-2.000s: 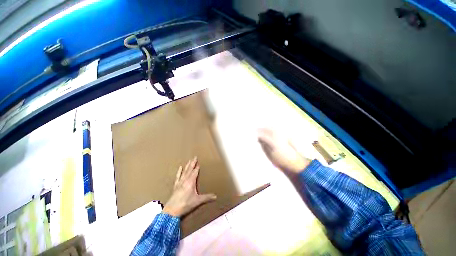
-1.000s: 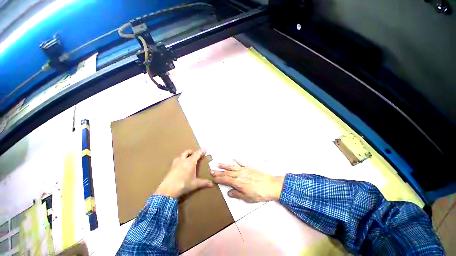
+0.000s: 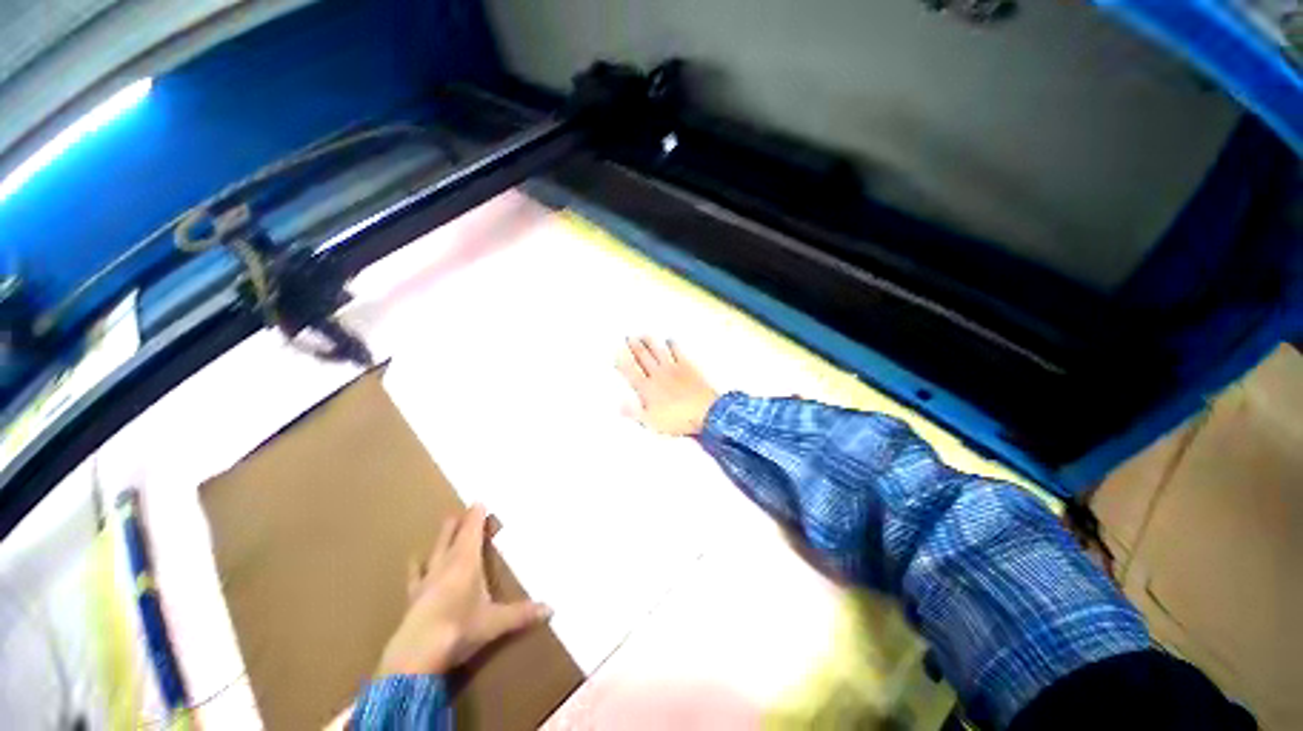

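A brown panel (image 3: 322, 514) lies flat on the white template sheet (image 3: 529, 471), its right edge along a line in the sheet. My left hand (image 3: 450, 600) lies on the panel near its right edge, thumb and fingers spread, gripping nothing. My right hand (image 3: 669, 389) is on or just over the white sheet, right of the panel, fingers spread and empty; contact is hard to tell. The laser head (image 3: 307, 300) is just beyond the panel's far corner. The small block is not visible.
The gantry beam (image 3: 443, 186) crosses behind the panel. A blue strip (image 3: 150, 607) lies left of it. Yellow tape (image 3: 715, 306) runs along the bed's right edge, beside the blue frame and a dark channel. Brown material (image 3: 1215, 514) is outside at the right.
The view has swung right. My right hand has left the panel's edge and moved away over the white sheet. My left hand stays on the panel, which has narrowed since the earliest frame.
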